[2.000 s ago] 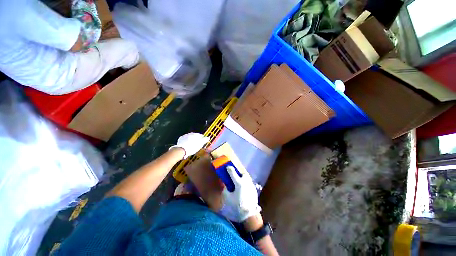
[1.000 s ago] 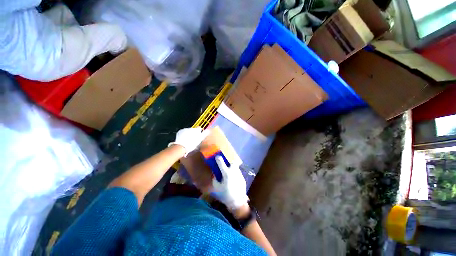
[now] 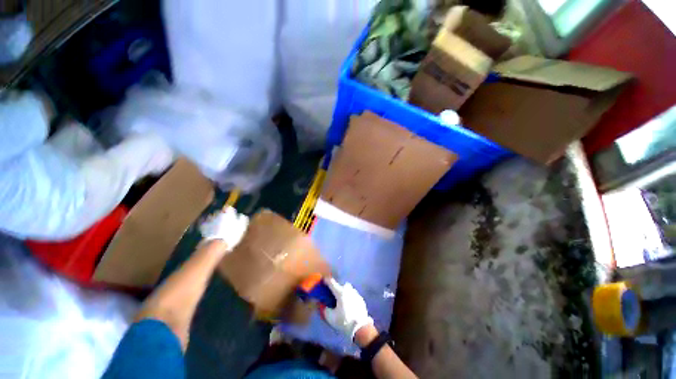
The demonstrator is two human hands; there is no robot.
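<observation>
A brown small carton (image 3: 268, 260) is tilted between my hands, over the left edge of the grey-blue work surface sheet (image 3: 356, 259). My left hand (image 3: 226, 226), in a white glove, is at the carton's upper left corner and holds it. My right hand (image 3: 347, 305), in a white glove, holds the blue and orange-red tape gun (image 3: 317, 289) at the carton's lower right side. The carton and the tape gun are blurred.
Flat carton blanks (image 3: 385, 169) lean on the blue bin (image 3: 474, 150), which holds green cloth and an open carton. A coworker in light clothing sits at left beside a large carton (image 3: 154, 226). A yellow tape roll (image 3: 617, 309) lies at right. Plastic-wrapped bundles stand behind.
The carton has moved left off the middle of the sheet and is tilted, with a broad face showing. My left hand moved left with it. My right hand and the tape gun are lower. The view has shifted.
</observation>
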